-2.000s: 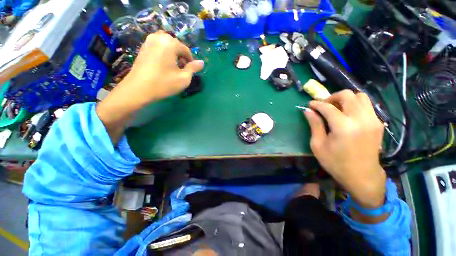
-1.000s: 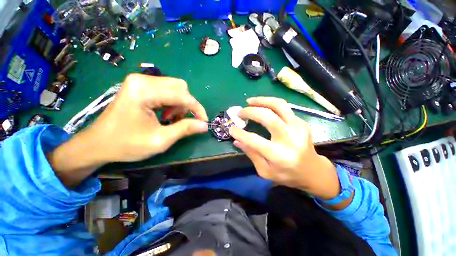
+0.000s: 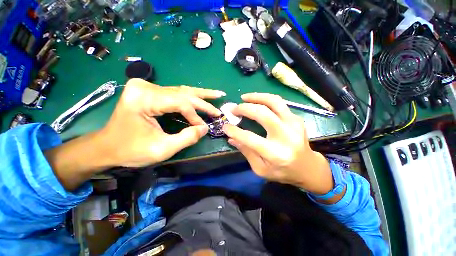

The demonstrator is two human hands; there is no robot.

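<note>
The round device housing with its circuit board lies at the mat's front edge, partly hidden by my fingertips. A silver-white disc is beside its upper right. My right hand grips the housing and disc from the right with thumb and fingers. My left hand is at the housing's left side, thumb and fingertip pinching a thin strand against it. The strand seems to run behind the hand to a looped silvery-white bundle on the mat. Exact contact at the board is hidden.
A black round cover lies beyond my left hand. Tweezers, a cream tapered stick, a thick black cylindrical tool with cables and a black round module lie right. A fan and white tray are farther right.
Both hands have come together over the housing since the first frame. Since the second, the left fingers have spread and shifted slightly, uncovering the black cover. The tweezers have left my right hand.
</note>
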